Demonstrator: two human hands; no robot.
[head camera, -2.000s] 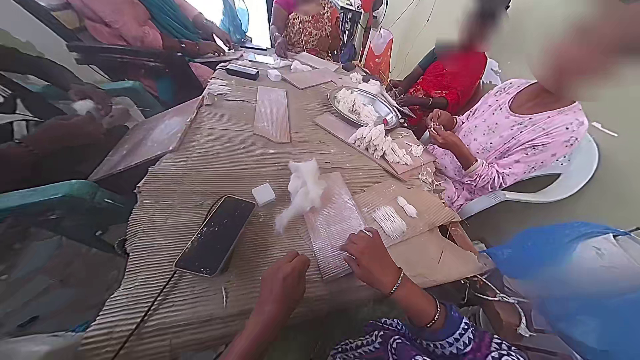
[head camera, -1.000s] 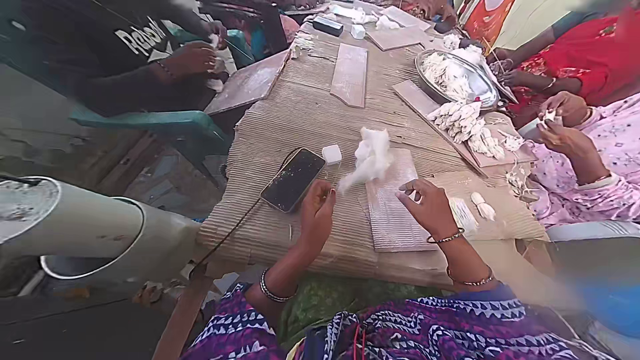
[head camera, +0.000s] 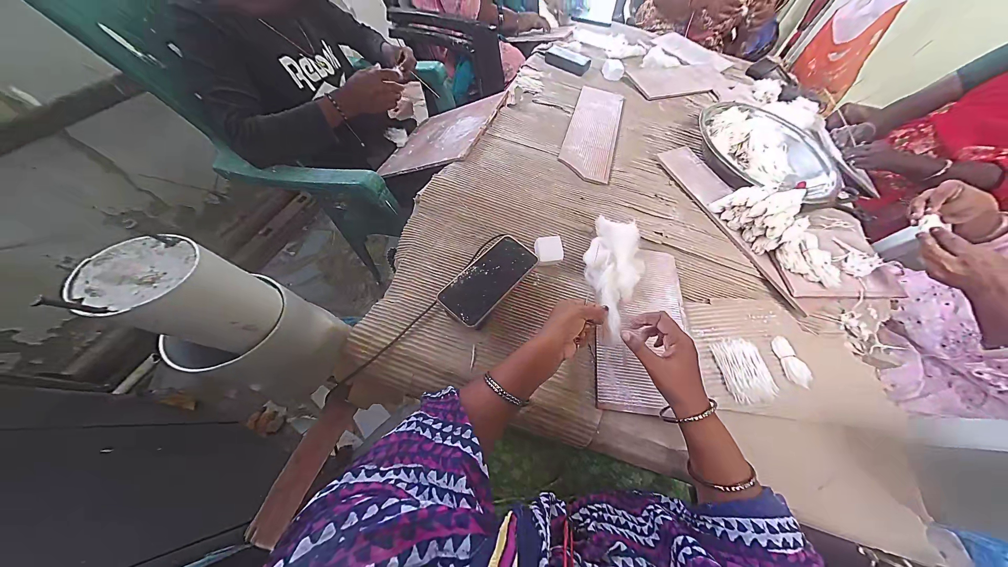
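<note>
A loose tuft of white cotton (head camera: 614, 256) lies at the top left of a ribbed board (head camera: 634, 378), its thin lower end reaching down to my hands. My left hand (head camera: 579, 324) pinches that lower end between thumb and fingertips. Just right of it, my right hand (head camera: 661, 346) is over the board with thumb and forefinger close together; whether fibre is between them cannot be made out. To the right of the board lie a row of thin white cotton wicks (head camera: 744, 370) and a small tied bundle of wicks (head camera: 791, 362).
Left of the cotton are a smartphone (head camera: 488, 281) and a small white block (head camera: 549, 249) on corrugated cardboard (head camera: 488, 197). A steel tray (head camera: 823, 169) of cotton and a pile of wick bundles (head camera: 768, 220) stand at right. Co-workers sit on both sides. Large pipes (head camera: 236, 315) stand at left.
My left hand has come up from the cardboard to the cotton's lower end and now pinches it. My right hand has moved closer to the left one. The view has shifted.
</note>
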